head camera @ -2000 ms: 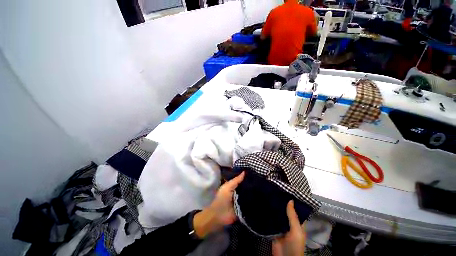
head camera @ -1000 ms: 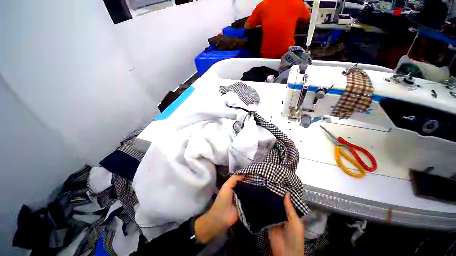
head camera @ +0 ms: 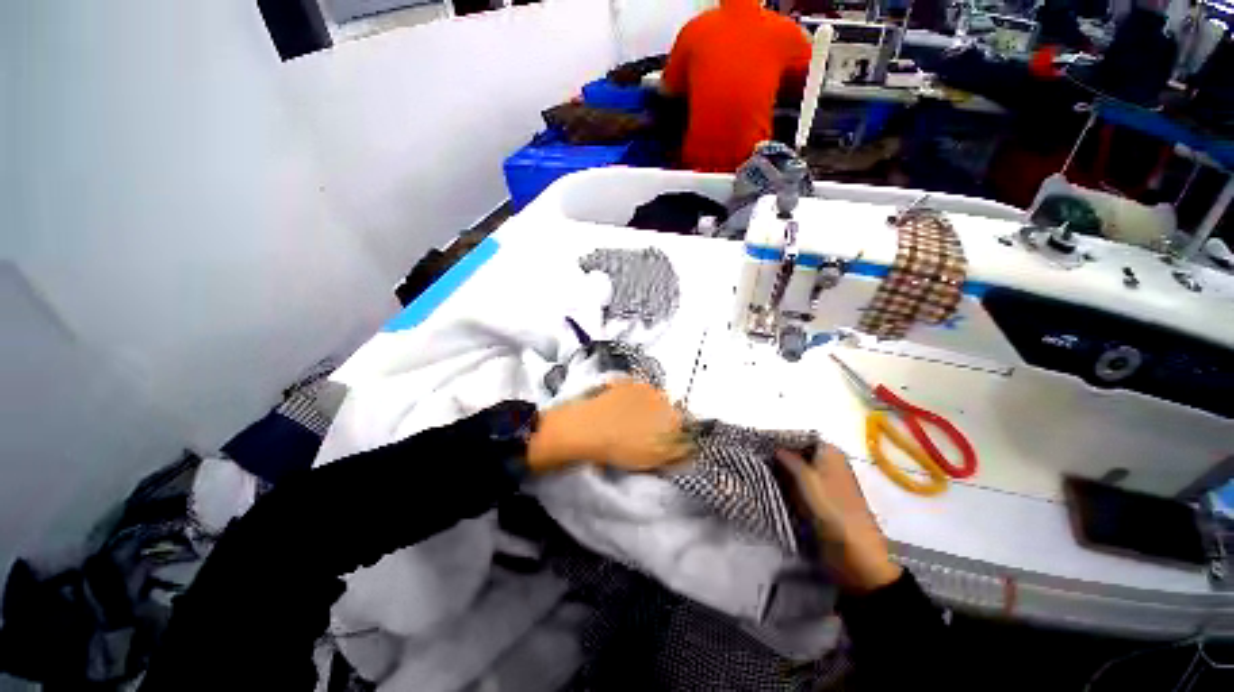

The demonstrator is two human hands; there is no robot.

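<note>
The garment, checked outside with a pale lining [head camera: 447, 372], lies bunched over the front of the machine table and hangs below its edge. My left hand [head camera: 616, 430] lies across the bunched fabric, palm down, with its fingers on the checked part; it is slightly blurred. My right hand [head camera: 832, 507] grips the checked fabric [head camera: 744, 473] at the table's front edge. The fingertips of both hands are partly hidden in the cloth. The dark band is not clearly visible. The needle area of the sewing machine [head camera: 778, 291] has no fabric under it.
Scissors [head camera: 913, 439] with red and yellow handles and a black phone [head camera: 1137, 521] lie on the table at right. A plaid scrap [head camera: 920, 270] hangs over the machine arm. A work pile [head camera: 122, 568] lies low at left. A person in orange [head camera: 735, 81] is beyond the table.
My left hand has moved up and across the garment, and my right hand has moved up and right. The dark band has gone from view, and more pale lining shows in front. The view has shifted slightly.
</note>
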